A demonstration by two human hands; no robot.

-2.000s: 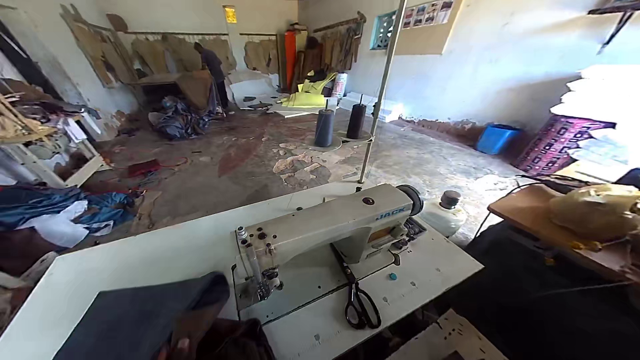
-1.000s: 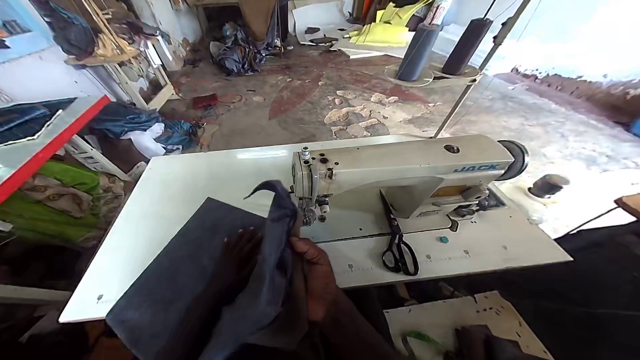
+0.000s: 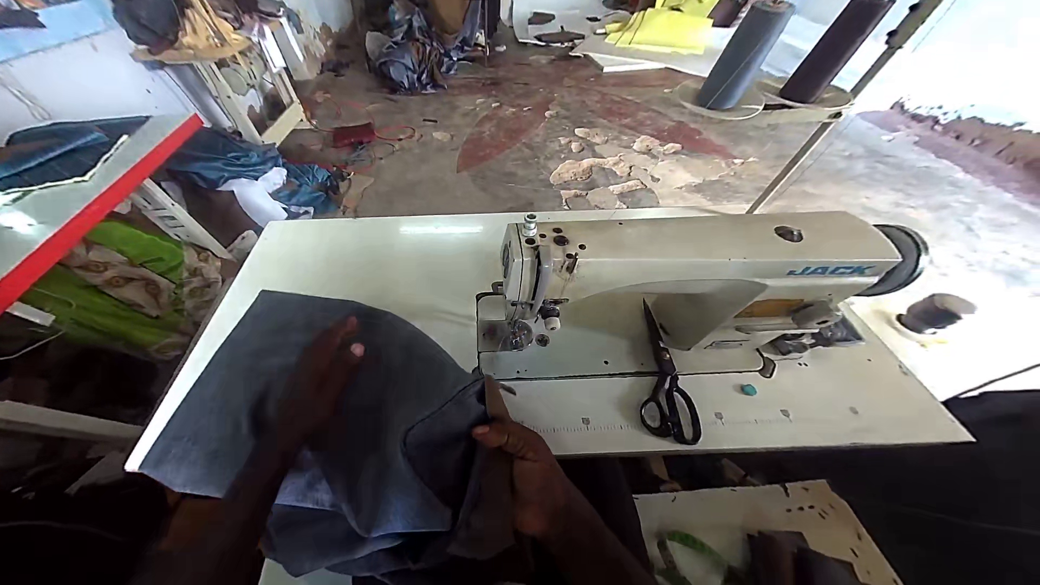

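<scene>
Dark grey cloth [image 3: 374, 406] lies over the left part of the white sewing table [image 3: 366, 252] and hangs past its front edge. My left hand [image 3: 321, 378] rests on top of the cloth, fingers pointing away; whether it pinches any fabric cannot be told. My right hand [image 3: 524, 475] grips the cloth's right edge between thumb and fingers, just in front of the needle area. An industrial sewing machine [image 3: 699, 252] marked Jack stands on the table, with no cloth under its presser foot. Black-handled scissors [image 3: 670, 402] lie to the right of my right hand, blades pointing at the machine.
Two thread cones [image 3: 743, 53] stand on a thread stand behind the machine. A small teal object [image 3: 748, 390] lies by the scissors. At the left is a red-edged table [image 3: 97, 203] with denim on it. A lower board [image 3: 772, 508] holds scraps and a green tape.
The view has swung left and down since the oldest frame. The cloth, bunched upright between my hands one second ago, is now spread flatter, with its right edge in my right hand.
</scene>
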